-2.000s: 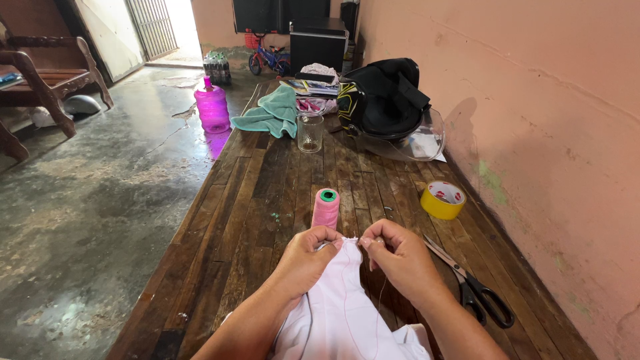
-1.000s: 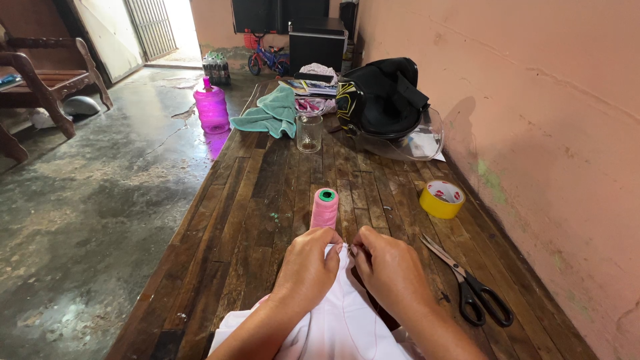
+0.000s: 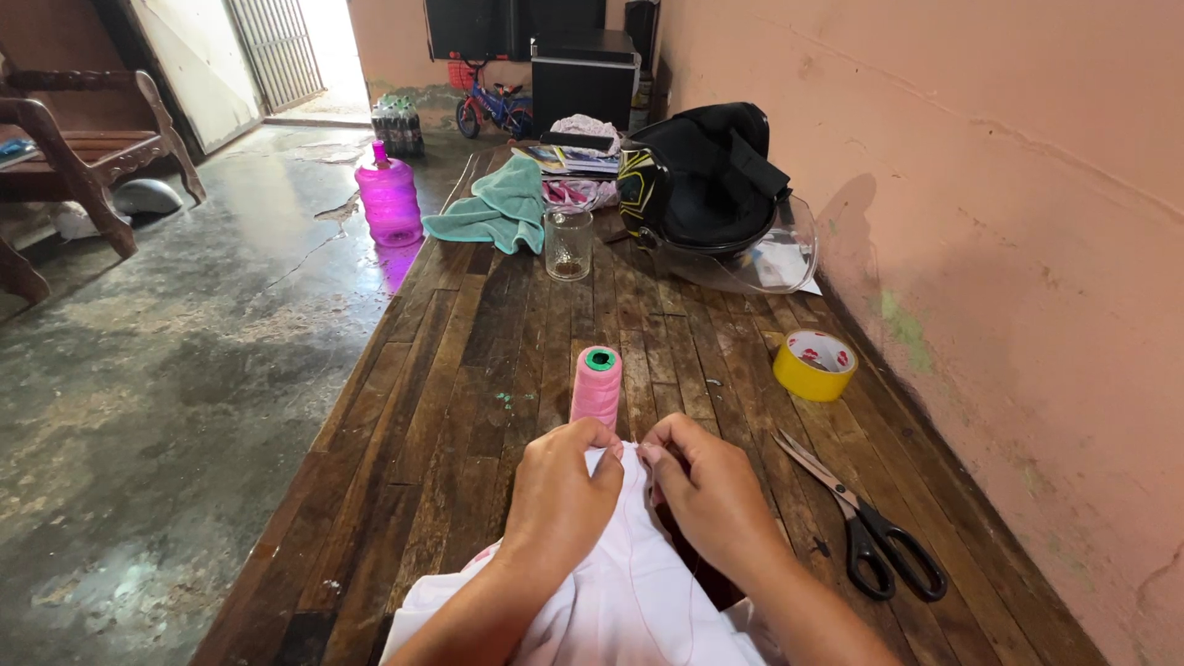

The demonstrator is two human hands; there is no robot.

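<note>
White cloth (image 3: 610, 583) lies at the near edge of the wooden table, its narrow far end raised between my two hands. My left hand (image 3: 566, 495) pinches that end between thumb and forefinger. Close beside it, my right hand (image 3: 708, 490) has its thumb and forefinger together at the cloth's edge; whether it holds a needle is too small to tell. A thin thread trails down over the cloth. Just beyond my left hand stands a cone of pink thread (image 3: 597, 388) with a green core. Black-handled scissors (image 3: 865, 527) lie right of my right hand.
Yellow tape (image 3: 815, 366) lies on the wooden table (image 3: 444, 388) toward the right wall. Farther back are a glass jar (image 3: 568, 245), a teal towel (image 3: 495, 208), magazines (image 3: 569, 160) and a black helmet (image 3: 708, 185) with a clear visor. A purple water jug (image 3: 388, 199) stands on the floor at left.
Both hands stay at the cloth's far end while their fingers shift. The cloth's folds have moved, and the thread over it shows again after being hard to see one second ago.
</note>
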